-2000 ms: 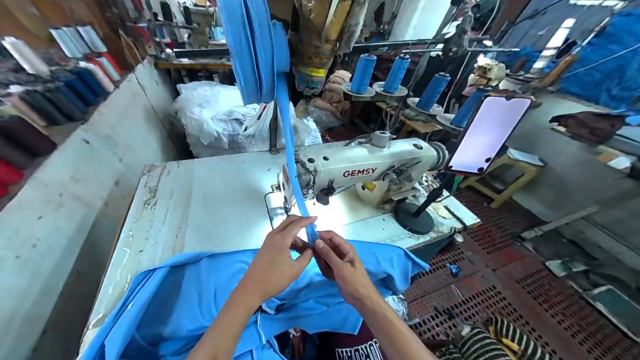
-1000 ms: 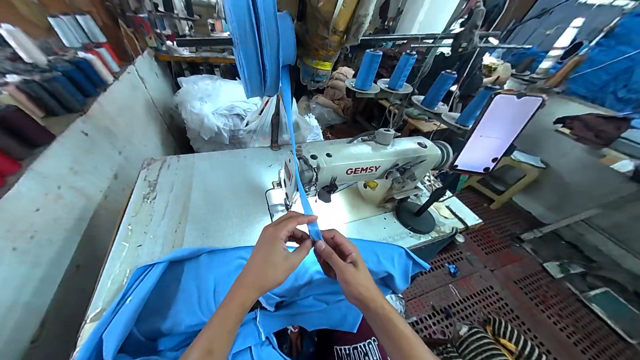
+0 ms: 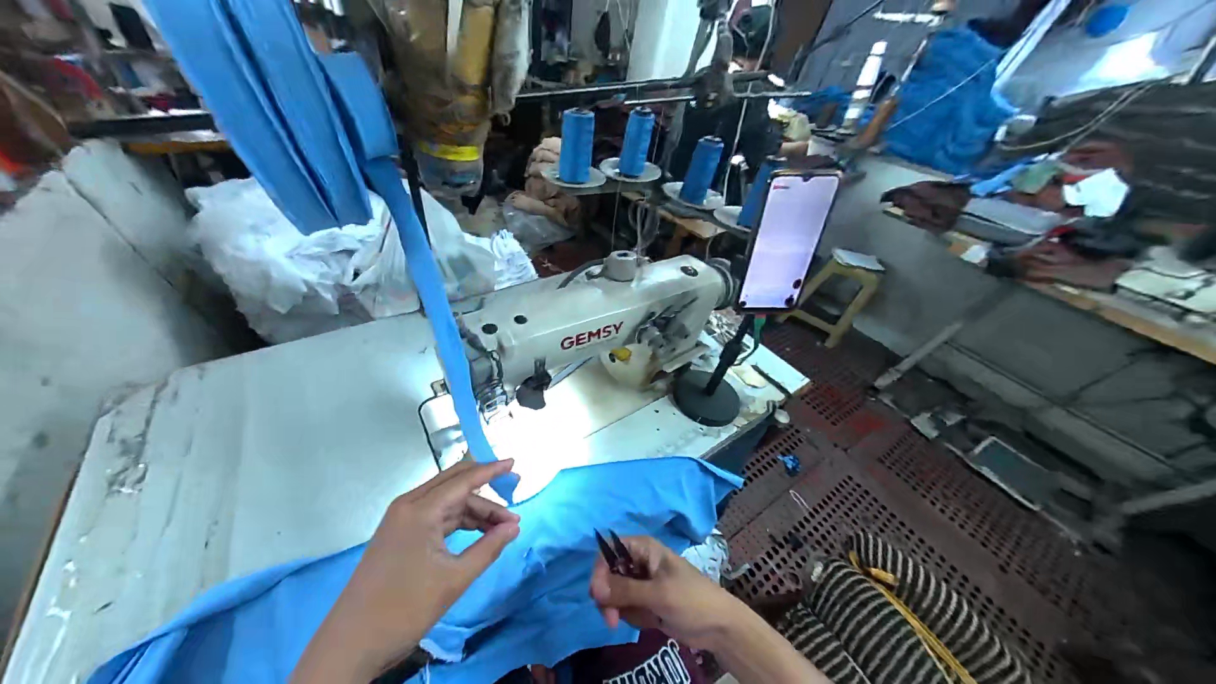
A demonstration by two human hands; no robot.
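Observation:
My left hand (image 3: 432,551) is beside the lower end of a blue fabric strip (image 3: 439,313), its thumb and forefinger apart; whether the strip is held between other fingers cannot be told. The strip hangs from a thick blue roll (image 3: 275,104) above. In my right hand (image 3: 655,584) is a small pair of dark thread snips (image 3: 617,551), points up and slightly apart, over the blue garment fabric (image 3: 608,503). That fabric lies across the near table edge and my lap. Behind the strip stands a white Gemsy sewing machine (image 3: 589,328) with its lamp lit; the strip partly hides its needle area.
A phone (image 3: 790,242) on a black round-based stand (image 3: 706,397) stands right of the machine head. Blue thread cones (image 3: 577,147) sit behind. The white table (image 3: 256,437) meets a wall at left. White plastic bags lie beyond it; striped cloth (image 3: 893,608) lies low right.
Both hands were together at the strip's lower end; my right hand has moved away from it and now holds snips. The fingers of my left hand have spread. The view has turned somewhat right.

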